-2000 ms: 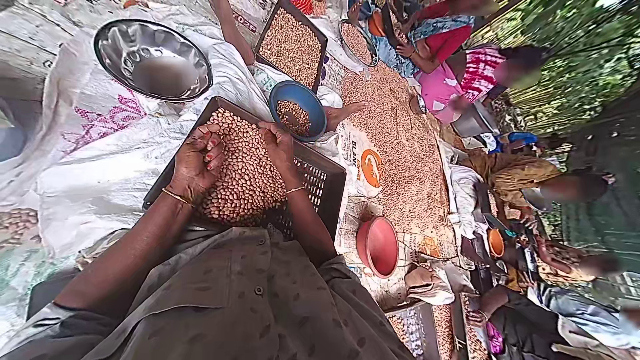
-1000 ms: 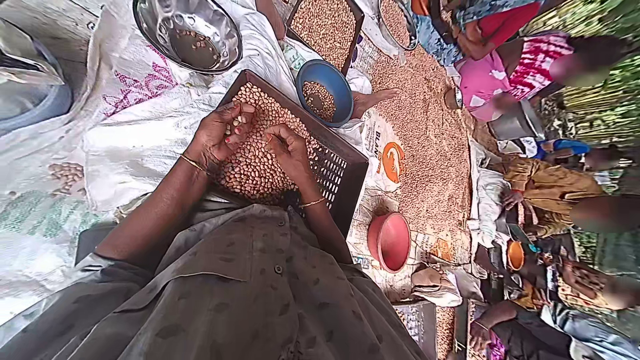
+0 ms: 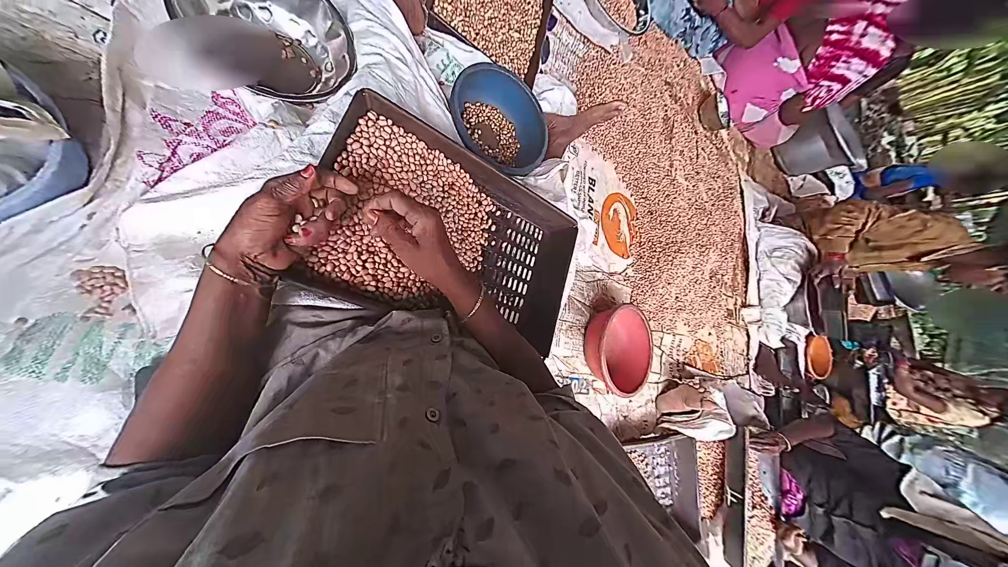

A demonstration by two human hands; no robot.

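Observation:
A dark plastic crate-like tray with a slotted floor lies tilted in front of my body, its left part heaped with peanut kernels. At the heap's left side, my left hand is turned palm up, its fingers curled around a few kernels. My right hand is just beside it over the heap, thumb and fingers bent close together; whether a kernel is between them cannot be told. Beyond the tray's far edge sits a blue bowl with some kernels in it.
A shiny metal basin stands at upper left. A red bowl rests right of the tray, near a wide spread of kernels. A person's bare foot is beside the blue bowl. Several people sit along the right.
Over the heap, my right hand has moved from near the tray's far edge back toward my body. My left hand has shifted slightly toward the tray's left side. The view has shifted somewhat.

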